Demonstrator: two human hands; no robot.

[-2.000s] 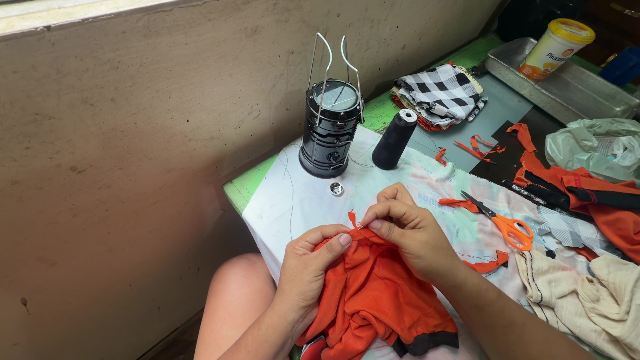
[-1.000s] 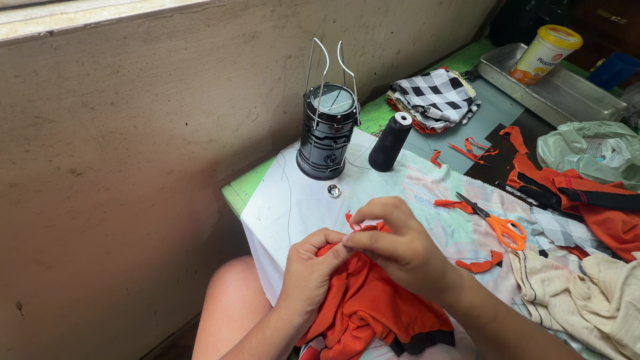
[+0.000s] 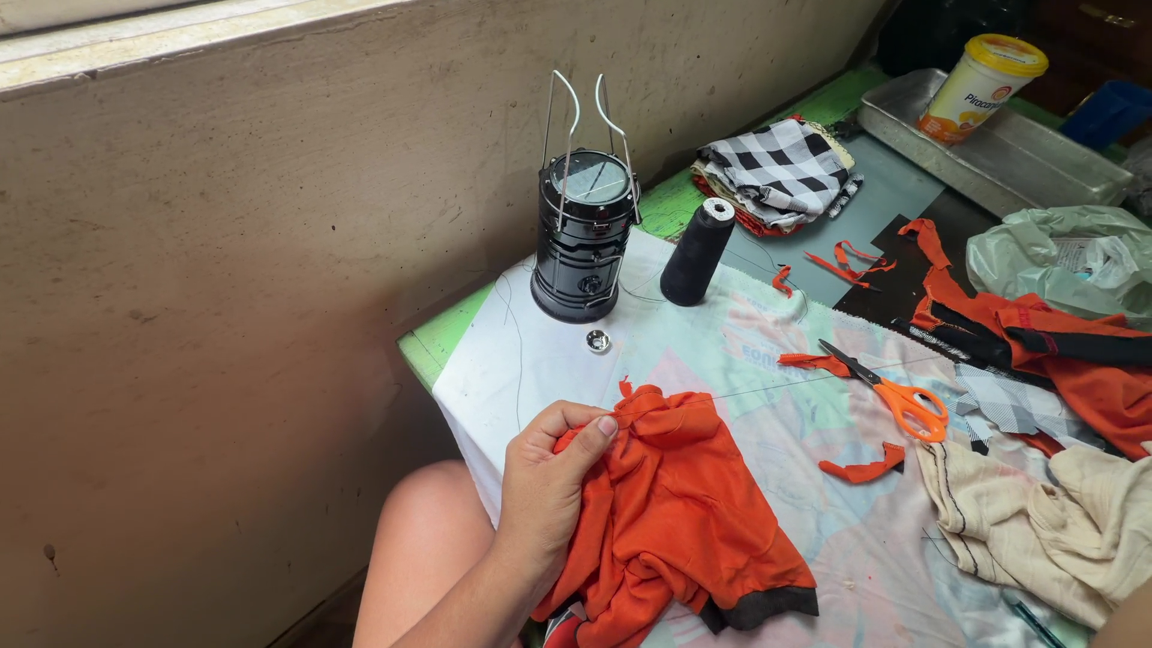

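My left hand [image 3: 553, 472] pinches the gathered upper edge of an orange-red cloth garment [image 3: 688, 490] between thumb and fingers. The garment has a dark band at its lower hem and hangs over the table's front edge. A thin dark thread [image 3: 765, 389] runs taut from the pinched edge toward the right, passing above the orange-handled scissors [image 3: 911, 409]. My right hand is out of view; only a bit of skin shows at the lower right corner. A black cone of thread [image 3: 697, 254] stands beyond the garment, beside a black camping lantern [image 3: 583, 238].
A small shiny metal piece [image 3: 598, 341] lies before the lantern. Orange scraps [image 3: 862, 463], a cream cloth [image 3: 1035, 513] and a plastic bag [image 3: 1062, 256] are on the right. Folded checkered cloth [image 3: 778, 171] and a metal pan [image 3: 1035, 157] holding a yellow-lidded tub [image 3: 981, 88] lie farther back.
My right hand has left the cloth edge beside my left hand and moved right, out of view. The thread now stretches rightward from the garment. My left hand keeps its pinch.
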